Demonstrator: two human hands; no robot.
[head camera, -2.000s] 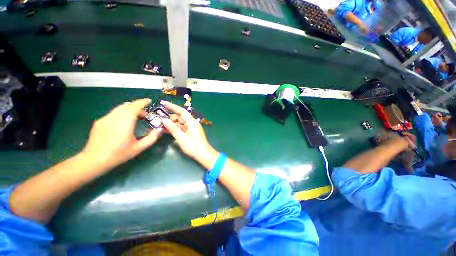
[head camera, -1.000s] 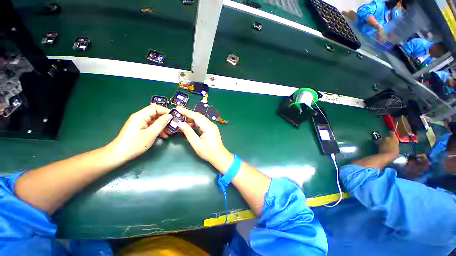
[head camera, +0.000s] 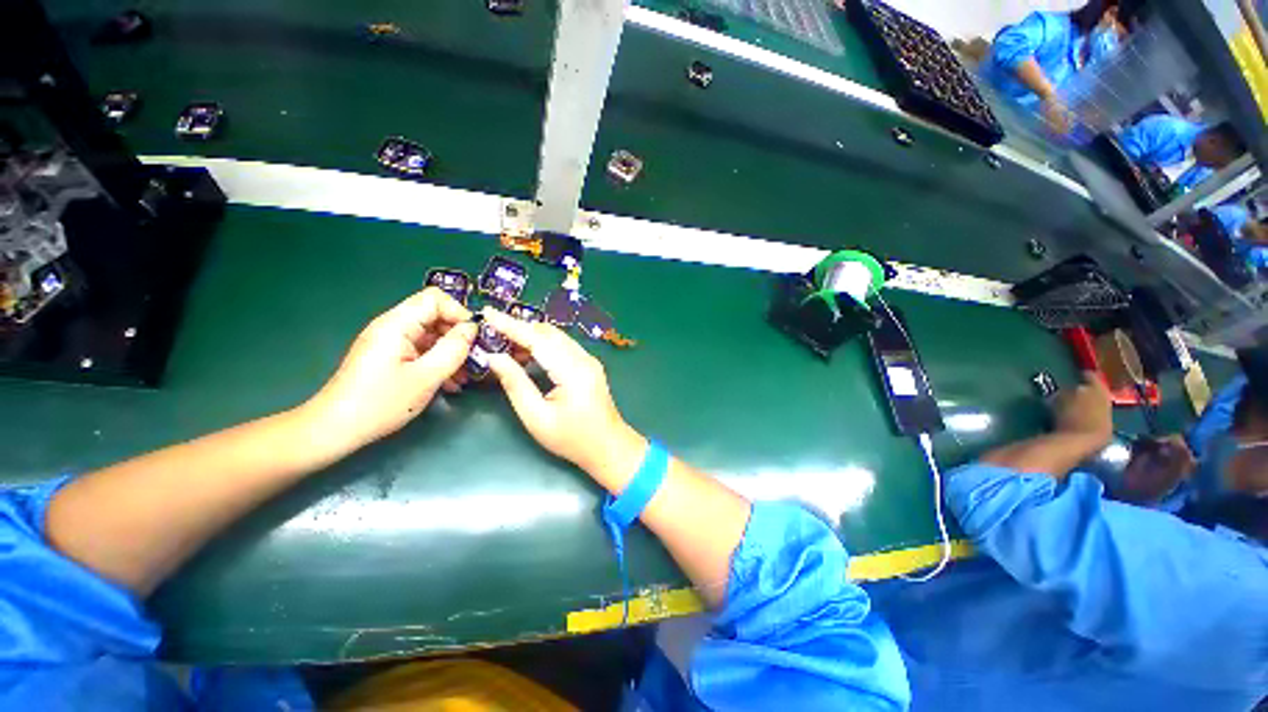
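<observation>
A small dark watch module (head camera: 483, 342) with pale patches is held between the fingertips of both hands. My left hand (head camera: 389, 365) grips its left side, my right hand (head camera: 567, 397) its right side; the fingers hide much of it. Two more modules lie on the green mat just beyond the fingers, one at the left (head camera: 448, 282) and one at the centre (head camera: 504, 278). Part of another shows behind my right fingers (head camera: 527, 314). Dark flex cables with orange tails (head camera: 573, 309) lie beside the metal post. A blue wrist strap (head camera: 638, 484) is on my right wrist.
A white rail (head camera: 348, 191) and metal post (head camera: 576, 118) stand before the green conveyor (head camera: 751, 160), which carries spaced modules. A black fixture (head camera: 98, 320) is at left. A green-rimmed spool (head camera: 847, 284) and black slab with white cable (head camera: 905, 373) are right. A blue-sleeved person works at far right.
The view has shifted since the oldest frame, and the modules beyond my fingers now show. Since one second ago, the belt modules have moved slightly left; both hands still hold the module.
</observation>
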